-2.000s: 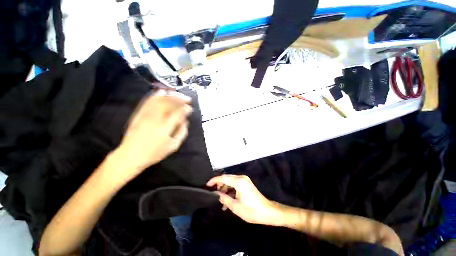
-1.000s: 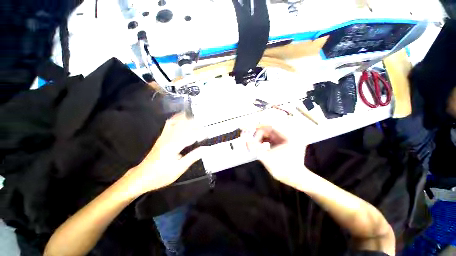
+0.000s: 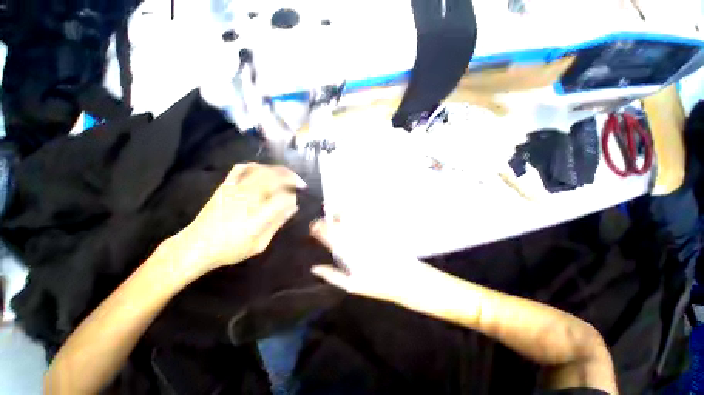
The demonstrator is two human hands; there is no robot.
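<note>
The black garment piece (image 3: 177, 166) covers the left of the white table (image 3: 401, 208) and hangs over its front edge. My left hand (image 3: 251, 212) lies on the cloth with its fingers curled, just in front of the blurred presser foot area (image 3: 289, 143). My right hand (image 3: 359, 262) is at the cloth's right edge, blurred, with thumb and fingers apart; I see nothing in it. A rounded dark flap (image 3: 278, 312) with a pale edge line hangs below my hands.
The white machine head (image 3: 347, 46) with a blue stripe stands at the back, a wide black band (image 3: 441, 58) over it. Black cut pieces (image 3: 557, 158), red-handled shears (image 3: 627, 145) and a thin tan stick (image 3: 513, 185) lie at the right. More dark cloth (image 3: 540, 293) covers the lap.
My right hand has moved left and down from above the table to the cloth's edge, and the dark strip between my hands no longer shows. My left hand is now curled on the cloth.
</note>
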